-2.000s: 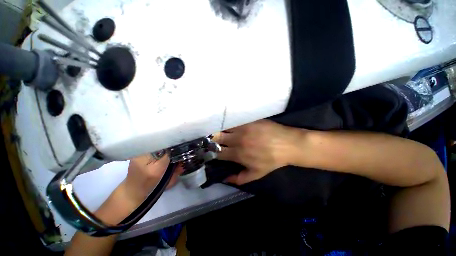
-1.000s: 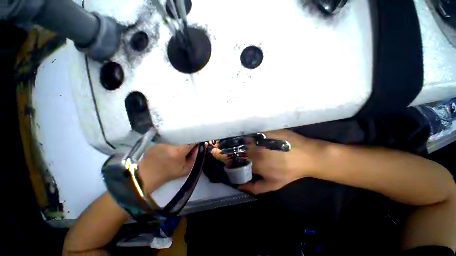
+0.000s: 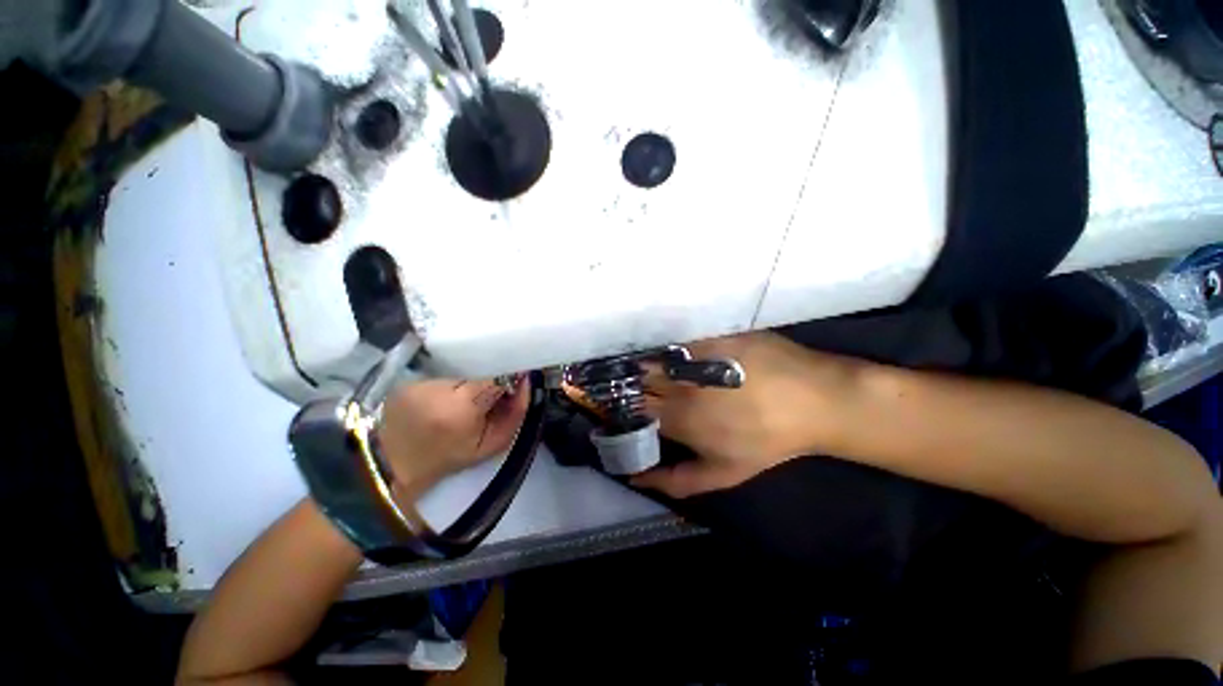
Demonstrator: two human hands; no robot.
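Observation:
The white sewing machine head (image 3: pixel 590 255) covers the upper view. The black garment (image 3: pixel 858 516) runs from under it down over the table's front edge. My right hand (image 3: pixel 738 409) grips the cloth right of the needle area, with the thumb below; its fingertips are hidden behind shiny metal parts and a pale-grey cylinder (image 3: pixel 626 446). My left hand (image 3: pixel 443 426) is left of the needle area with its fingers curled, partly behind the curved shiny metal and black loop (image 3: pixel 352 469). Whether its fingertips hold anything is hidden.
A wide black strap (image 3: pixel 1017 148) lies over the machine head. A grey tube (image 3: pixel 221 94) and thin metal pins (image 3: pixel 456 54) stand at upper left. The white table (image 3: pixel 161 308) has a worn left edge. A clear plastic packet (image 3: pixel 1164 315) lies at far right.
The machine moved right in view, then slightly back left. My left hand moved out from beneath the head and now shows more, left of the needle area. My right hand stays on the garment.

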